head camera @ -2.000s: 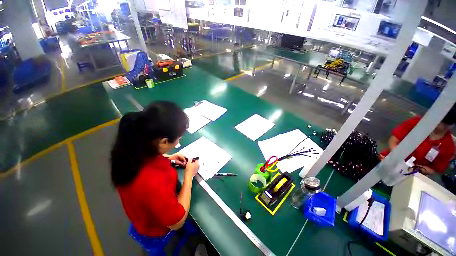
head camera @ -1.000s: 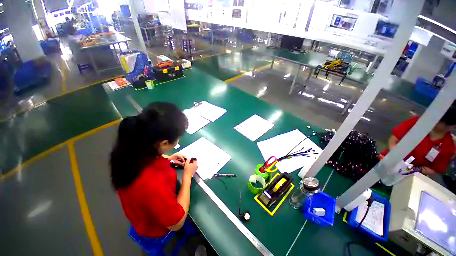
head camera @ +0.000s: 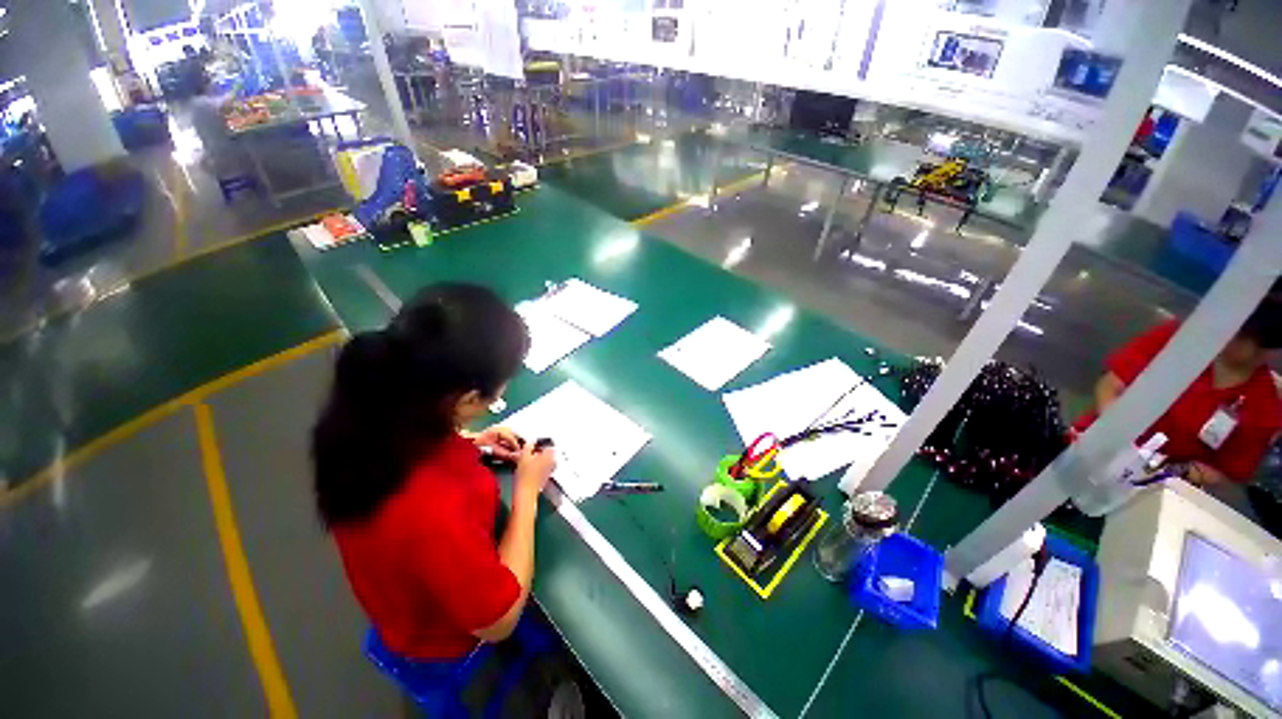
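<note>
Neither of my hands is in view. Nearest in front, a silver-white steel rule (head camera: 640, 597) lies along the green bench's (head camera: 591, 639) edge. A small round black-and-white item (head camera: 692, 600) lies beside it. A dark marker or pen (head camera: 633, 486) lies by a white work sheet (head camera: 591, 438). Green tape rolls (head camera: 721, 511), scissors (head camera: 759, 452) with red-orange handles and a black and yellow dispenser (head camera: 778, 527) stand together. Thin black cable assemblies (head camera: 844, 426) lie on another sheet (head camera: 787, 405).
A seated person in red (head camera: 429, 562) holds a small dark part at the bench's left edge. Another person (head camera: 1209, 407) sits far right. Clear jar (head camera: 855, 537), blue bins (head camera: 900, 579), white post (head camera: 984, 330), dark cable heap (head camera: 1001, 429) and beige monitor (head camera: 1160, 562) stand right.
The seated person's hands and the small dark part have shifted very slightly. The person at far right has moved a little. The bench items lie as before.
</note>
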